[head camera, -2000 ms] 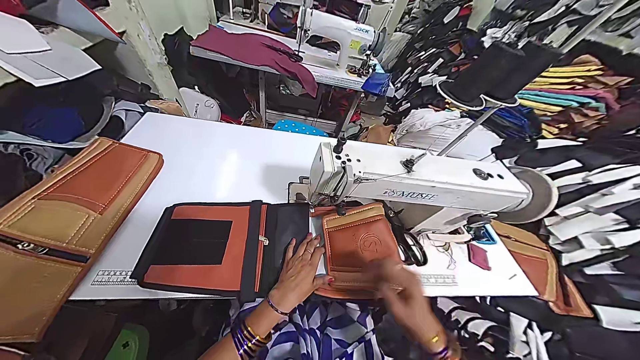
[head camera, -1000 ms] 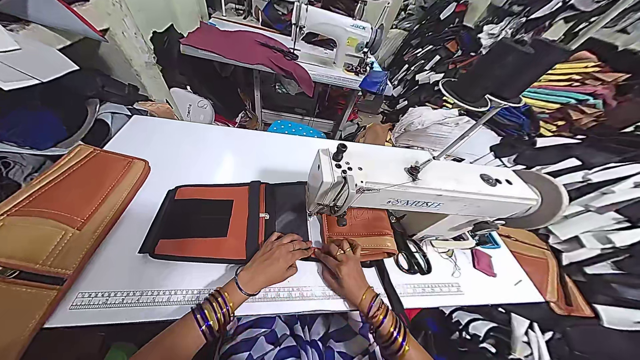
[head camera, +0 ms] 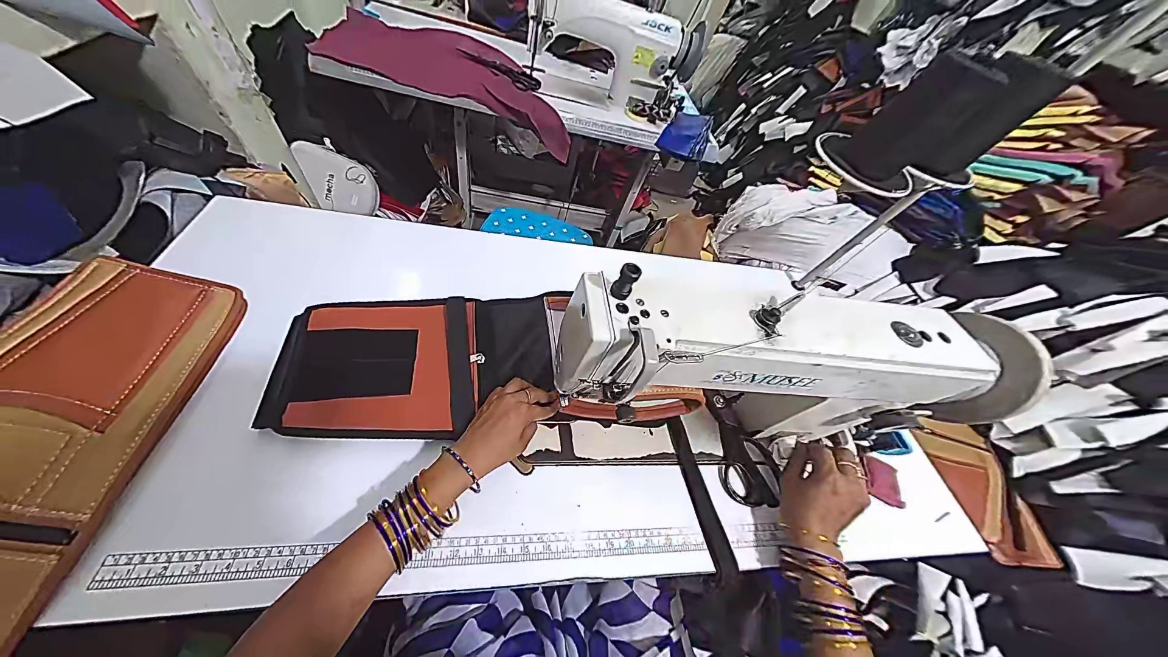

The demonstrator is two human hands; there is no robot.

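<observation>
A black and orange-brown bag piece [head camera: 438, 365] lies on the white table, its right end running under the head of the white sewing machine [head camera: 785, 356]. My left hand [head camera: 511, 415] pinches the edge of this piece close to the needle. Beneath the machine arm, part of an orange-brown leather panel [head camera: 671, 401] shows, curved up. My right hand [head camera: 826, 484] is at the right, under the arm, among small scraps; its fingertips touch something whitish that I cannot identify. Black-handled scissors [head camera: 748, 474] lie just left of that hand.
A printed ruler scale [head camera: 456, 550] runs along the table's front. Tan and brown leather pieces [head camera: 119, 365] lie at the left, another [head camera: 967, 484] at the right. A black strap [head camera: 703, 502] crosses the front edge. Black thread cones [head camera: 949, 114] stand behind the machine. A second sewing machine [head camera: 611, 46] is farther back.
My right hand has left the leather piece and moved right, beside the scissors. My left hand has come up to the needle area. The panel under the machine has shifted away from the front edge.
</observation>
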